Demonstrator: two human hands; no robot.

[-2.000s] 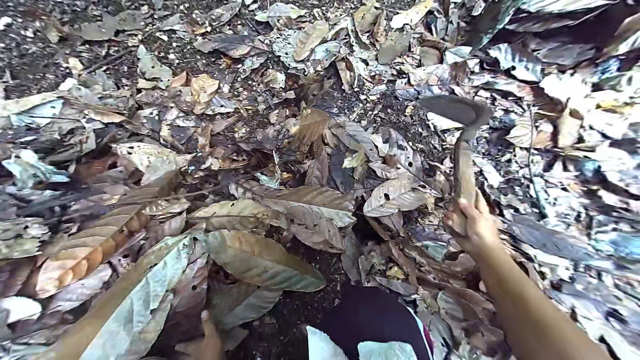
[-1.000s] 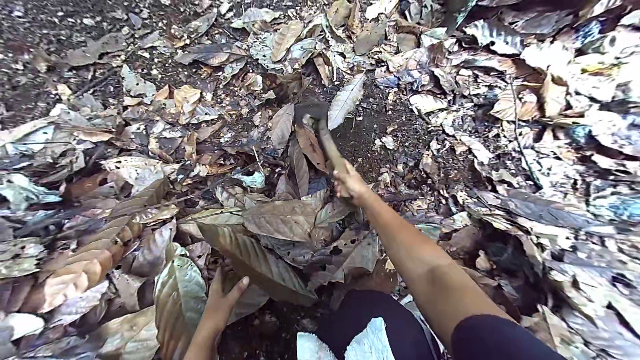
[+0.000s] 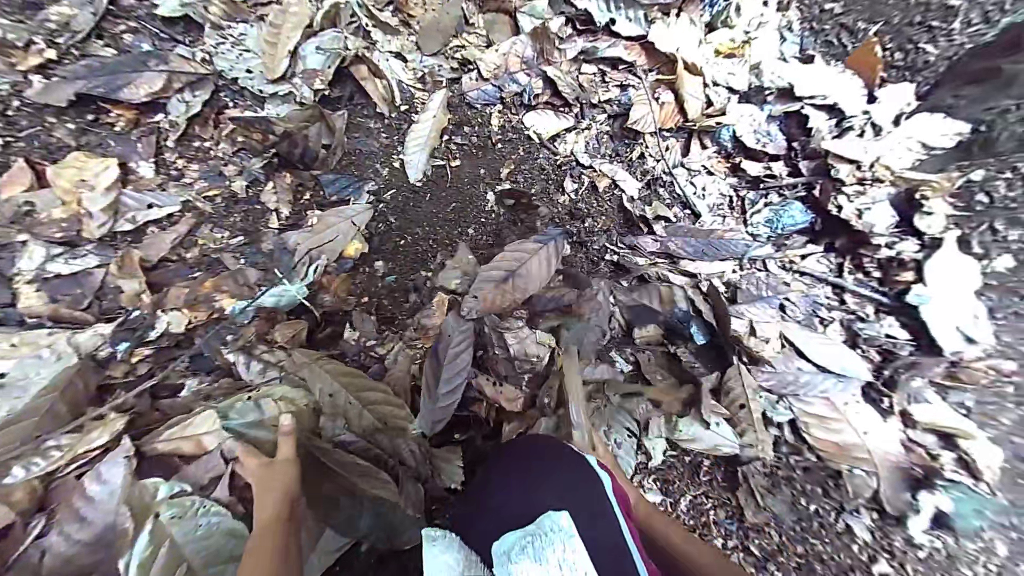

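Note:
Among large dry leaves at the lower left, my left hand is spread, thumb raised, against a broad brown leaf; it grips nothing that I can see. My right hand, partly hidden by my knee, is closed on the wooden handle of a hand tool with a curved metal blade. The tool's head is blurred among the leaves just beyond the handle. A purplish brown leaf and a darker leaf lie just left of the tool.
Dark bare soil shows in the middle, with a pale leaf on it. My knee in dark cloth is at the bottom centre. Leaf litter and thin twigs surround the soil; a dark object stands at the right edge.
The right hand has drawn the tool back toward my knee, and leaves now lie heaped by it. More bare soil shows beyond. The left hand stays at the lower left among leaves.

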